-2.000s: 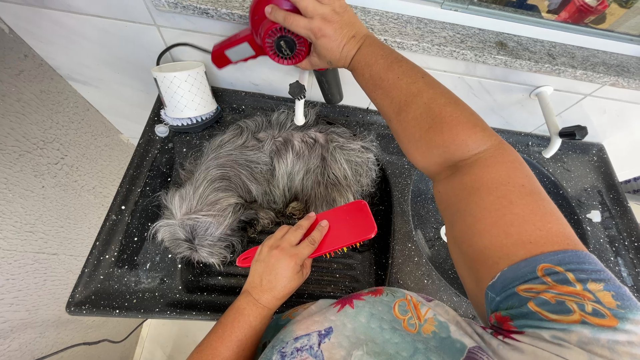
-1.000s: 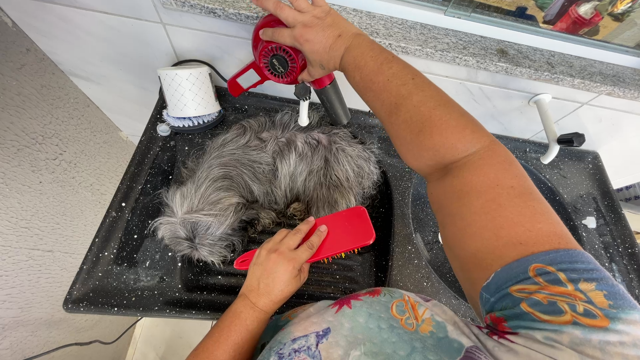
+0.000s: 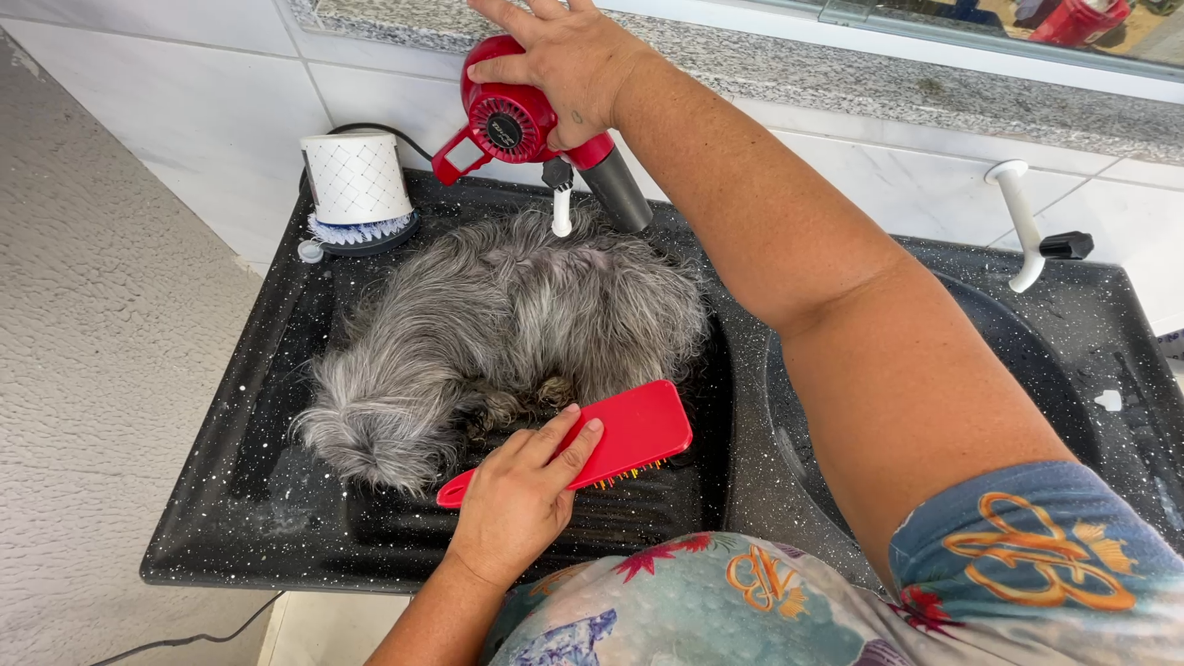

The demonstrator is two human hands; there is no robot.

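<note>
A grey long-haired dog [image 3: 518,305] lies curled on its side in the ribbed basin of a black speckled sink, its head toward the left. My left hand [image 3: 518,490] holds a red paddle hairbrush [image 3: 629,430] by the handle near the dog's paws; its yellow-tipped bristles face down and toward me. Above the dog's back, my right hand [image 3: 578,74] grips a red hair dryer [image 3: 509,116] by its body, the dark nozzle [image 3: 618,191] pointing down at the fur. Part of the dryer is hidden under the fingers.
A white patterned container [image 3: 356,180] and a blue-and-white bristled brush [image 3: 361,231] stand at the sink's back left corner. One white tap [image 3: 561,208] reaches over the dog; another white tap [image 3: 1022,227] is above the round bowl [image 3: 925,370] at right. A tiled wall and granite ledge [image 3: 832,83] run behind.
Between two and one seconds ago, the dryer in my right hand turned and shifted slightly, bringing its nozzle over the dog's back. My left hand and the brush have hardly moved.
</note>
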